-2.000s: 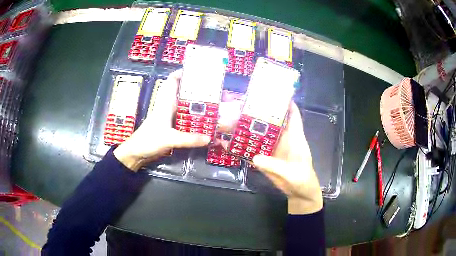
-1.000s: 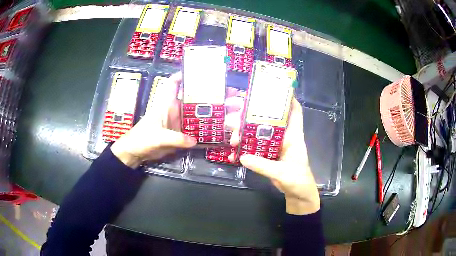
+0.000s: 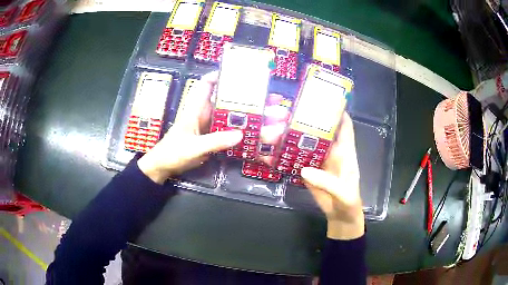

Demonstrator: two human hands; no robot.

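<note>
My left hand (image 3: 192,131) holds a red keypad phone (image 3: 243,89) upright over the tray, its screen glowing white; my thumb lies on its keypad. My right hand (image 3: 334,172) holds a second keypad phone (image 3: 320,106), tilted to the right, screen also white, thumb at the lower keys. Each has a small green spot at the upper right screen corner. Below them is the clear blister tray (image 3: 384,167). Four phones lie face up in its far row. In its near row a phone (image 3: 147,111) lies at left, with others partly hidden behind my hands.
Stacked trays with red phones (image 3: 12,44) stand at the far left. At right are a pink fan (image 3: 452,131), red pens (image 3: 429,192), a small dark block (image 3: 439,237), cables and a white power strip (image 3: 473,217). A white-edged green strip (image 3: 412,33) runs behind.
The whole view has shifted, with the tray now further right. My left thumb has moved up from the bottom keys to the upper right keys. The right phone is tilted more to the right.
</note>
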